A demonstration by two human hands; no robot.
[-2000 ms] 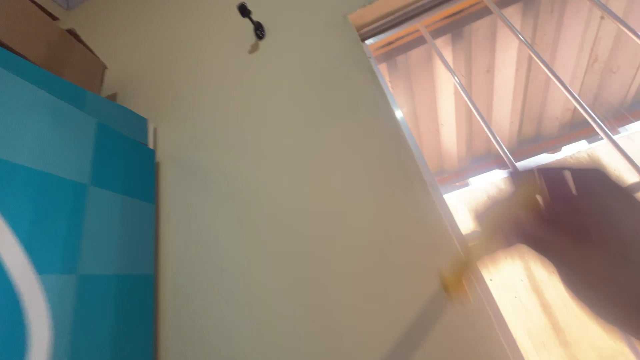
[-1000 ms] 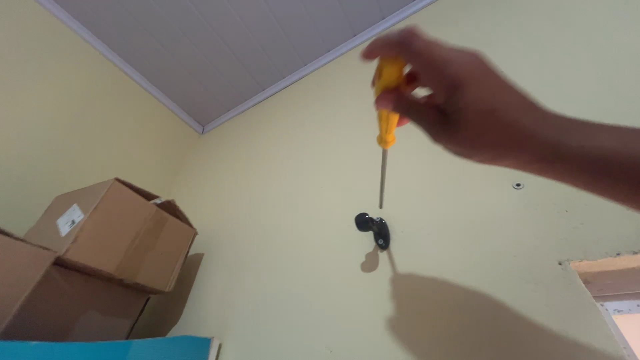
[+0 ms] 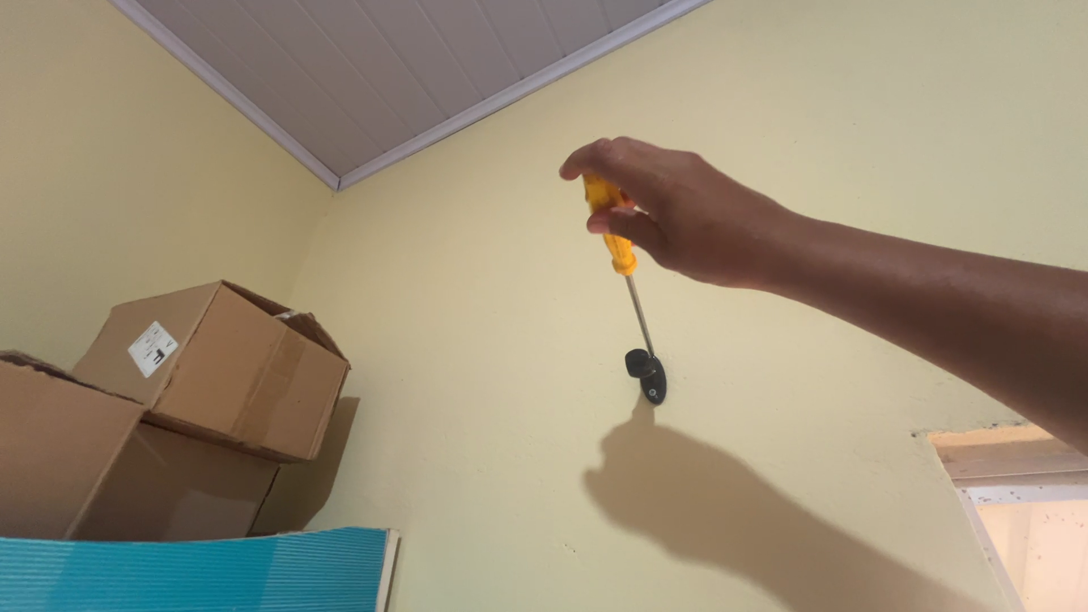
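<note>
My right hand (image 3: 671, 204) grips the yellow handle of a screwdriver (image 3: 623, 255), reaching in from the right edge. The metal shaft points down, and its tip meets the upper part of a small black wall bracket (image 3: 654, 384). That bracket has an oval base against the pale yellow wall, a rounded knob sticking out to the left and a screw head low on the base. The tip's exact contact with the upper screw cannot be made out. My left hand is out of view.
Cardboard boxes (image 3: 263, 365) are stacked at the left on top of a blue corrugated panel (image 3: 204, 574). A window frame (image 3: 1011, 467) lies at the lower right. A panelled ceiling (image 3: 408, 68) with white trim meets the walls above.
The screwdriver tip, above the bracket one second ago, has come down to its top. The view has swung from the window toward the ceiling corner since the first frame.
</note>
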